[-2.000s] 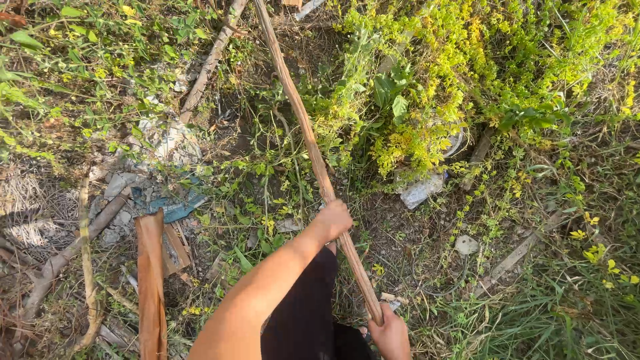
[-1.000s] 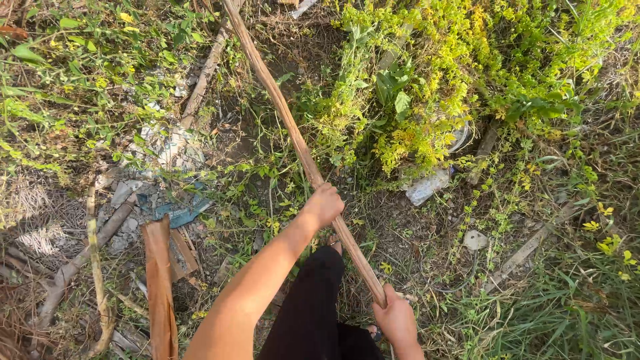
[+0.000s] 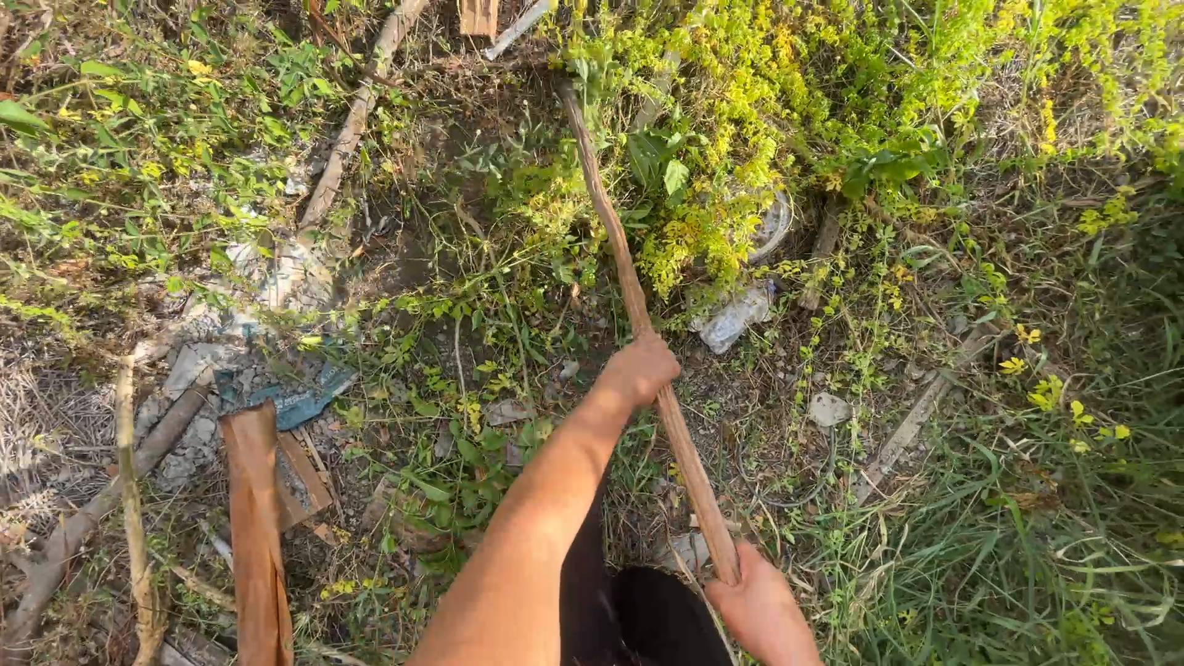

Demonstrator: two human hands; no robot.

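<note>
A long, slightly crooked wooden pole (image 3: 612,222) runs from the lower right up toward the upper middle. My left hand (image 3: 645,367) is closed around it near its middle, with the forearm reaching up from the bottom edge. At the pole's lower end, my right hand (image 3: 760,601) grips it close to my dark-clothed legs. The far end lies low among green plants; whether a tool head is fixed there cannot be told. Just right of my left hand, a crumpled clear plastic bottle (image 3: 735,317) lies on the soil.
Yellow-green plants (image 3: 740,120) spread over the upper right. A reddish-brown board (image 3: 254,536), a thin branch (image 3: 129,518) and torn blue plastic (image 3: 310,398) are at lower left. Another branch (image 3: 351,129) lies at upper left. To the right are a stone (image 3: 829,409) and a weathered plank (image 3: 916,430).
The pole's far end, earlier beyond the top edge, has come down into view among the plants. Both hands have stayed on the pole.
</note>
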